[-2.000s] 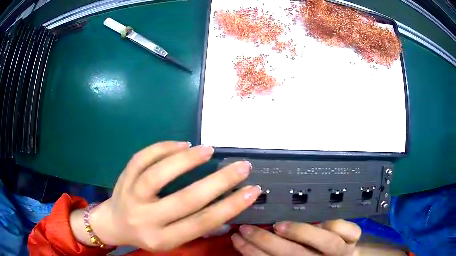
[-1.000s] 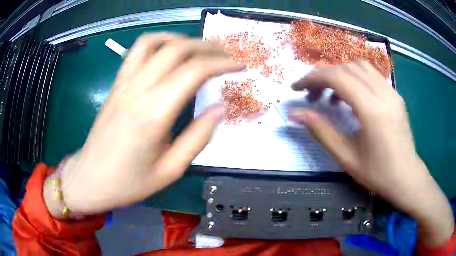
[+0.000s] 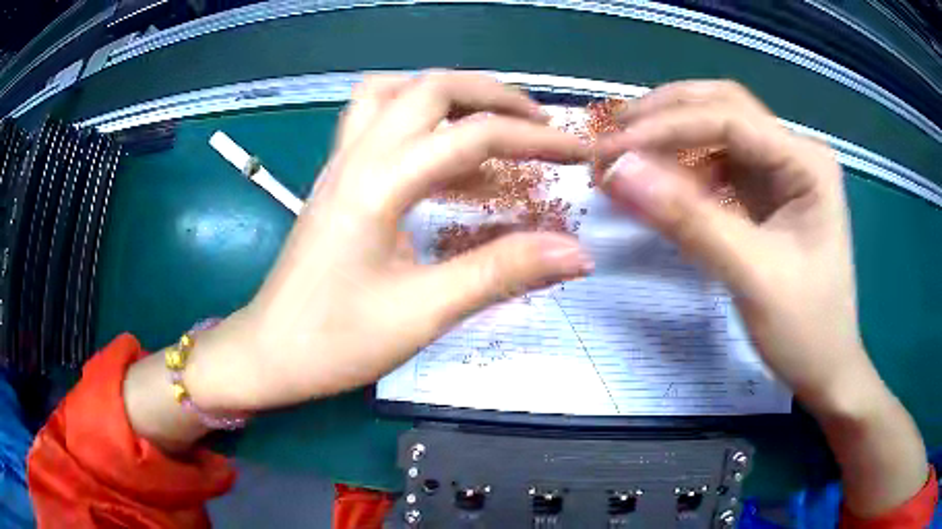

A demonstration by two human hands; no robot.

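Note:
My left hand (image 3: 413,238) is over the left part of the parts tray (image 3: 496,418), thumb and fingers apart, with nothing visible in it. My right hand (image 3: 764,207) is over the tray's right part, thumb tip close to the fingertips; whether a tiny part is between them cannot be told. The two hands' fingertips nearly meet. Copper parts (image 3: 516,191) lie loose on the white printed paper liner (image 3: 537,362), partly hidden by both hands. The dark grey fixture (image 3: 578,465) with its row of black nests lies at the tray's near edge, untouched, cut off by the picture's bottom.
A slim tool with a white handle (image 3: 231,151) lies left of the tray on the green bench (image 3: 207,269), its tip hidden behind my left hand. Stacked dark fixtures (image 3: 62,238) stand at the left edge. Silver rails (image 3: 248,95) run behind the tray. Blue clothing shows at the lower edges.
Both hands have left the fixture and risen over the tray, then moved closer together. The view has shifted, so the tray and fixture sit lower in the picture.

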